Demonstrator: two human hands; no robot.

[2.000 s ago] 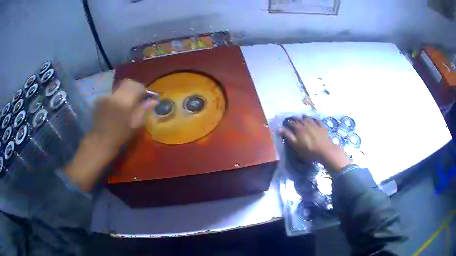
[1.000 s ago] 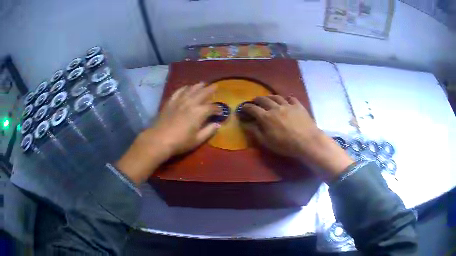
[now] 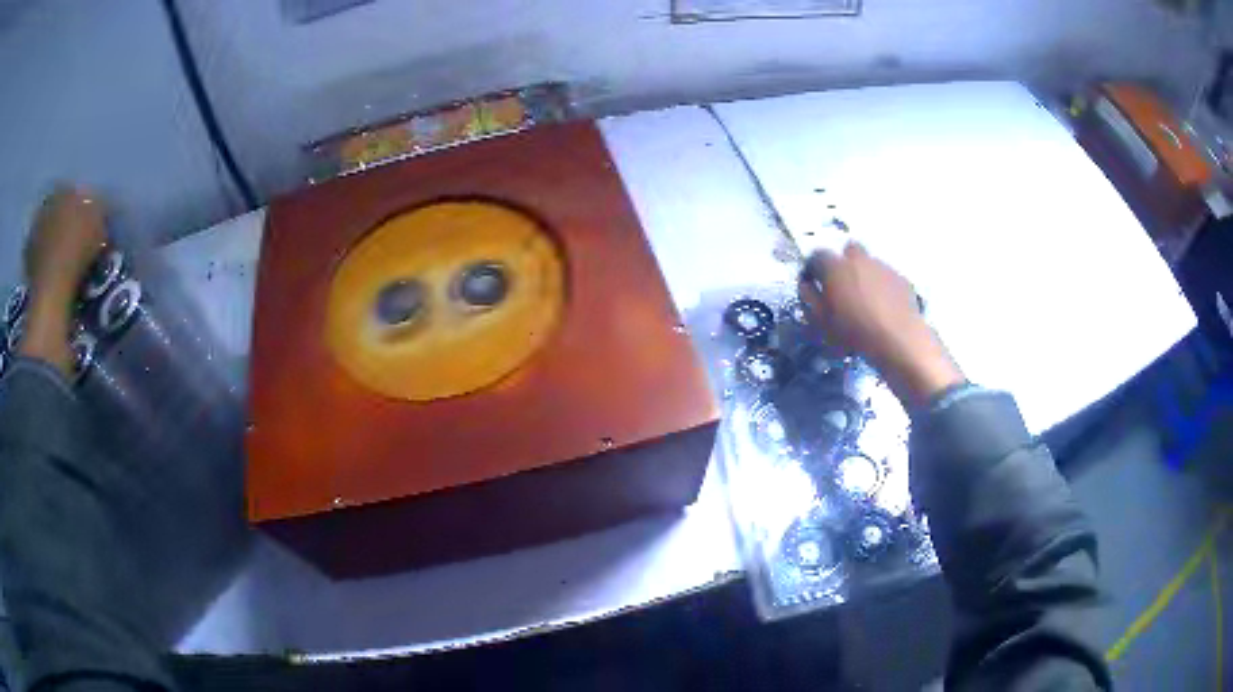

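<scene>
The red-brown box (image 3: 500, 453) has a yellow-orange disc (image 3: 446, 358) set in its top, with two grey round spots side by side and no hand on them. My left hand (image 3: 65, 250) is at the far left, over the tall clear stack (image 3: 169, 392) with bearings (image 3: 119, 307) on top. It is blurred, and what its fingers hold is hidden. My right hand (image 3: 865, 304) is over the back of the low clear tray (image 3: 782, 589) of bearings (image 3: 809, 553). Its fingertips are closed around a dark bearing (image 3: 817, 275); whether it is lifted is unclear.
A strip with yellow-orange patches (image 3: 433, 129) lies behind the box. A black cable (image 3: 210, 108) runs down the wall. The white bench top (image 3: 947, 203) extends right, with an orange-brown box (image 3: 1152, 133) beyond it.
Both hands have left the bearings on the disc. My left hand has moved to the stack and my right hand to the low tray. The view has shifted right.
</scene>
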